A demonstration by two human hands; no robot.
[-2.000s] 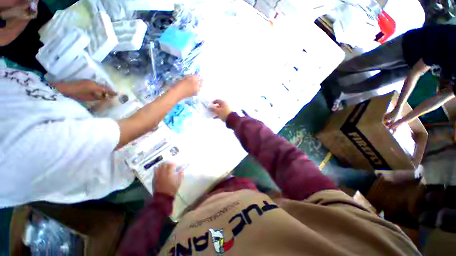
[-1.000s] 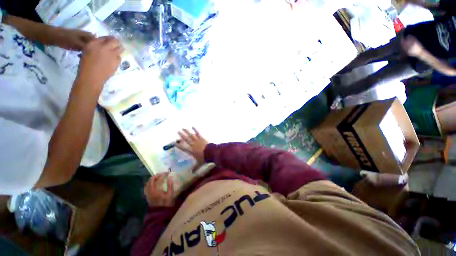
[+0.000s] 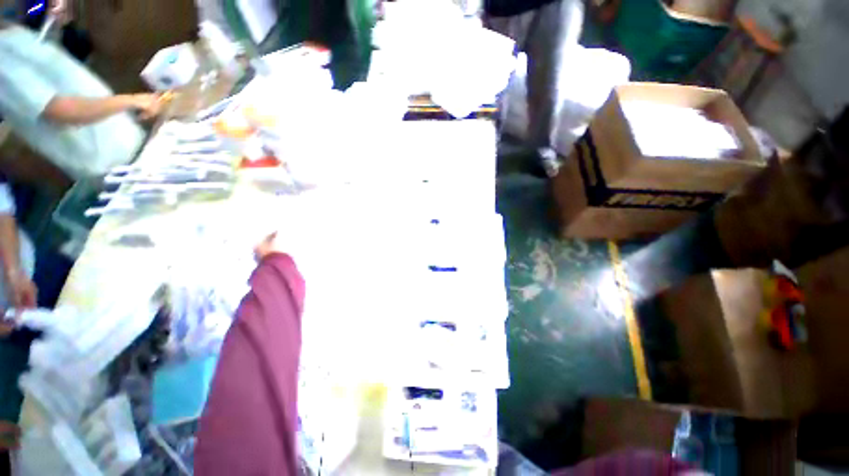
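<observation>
My left hand (image 3: 267, 245) reaches far forward over the glare-washed table, at the end of a maroon sleeve. It is small and washed out, and I cannot tell whether it holds anything. Only a strip of my right sleeve shows at the bottom edge; my right hand is out of the picture. White trays (image 3: 443, 434) with dark bars in them lie in an overlapping row along the table's right edge. A light-blue box (image 3: 182, 390) lies left of my left sleeve, beside shiny clear bags (image 3: 197, 319).
Long white wrapped pieces (image 3: 168, 192) lie at the far left. White boxes (image 3: 88, 344) are heaped near left. People stand at the left and far end. A FIREFLY carton (image 3: 642, 177) stands on the green floor at right, with brown cartons (image 3: 735, 335) nearer.
The view has swung toward the table's length and far end. My left hand has moved from the near table edge to far forward; my right hand has left the picture.
</observation>
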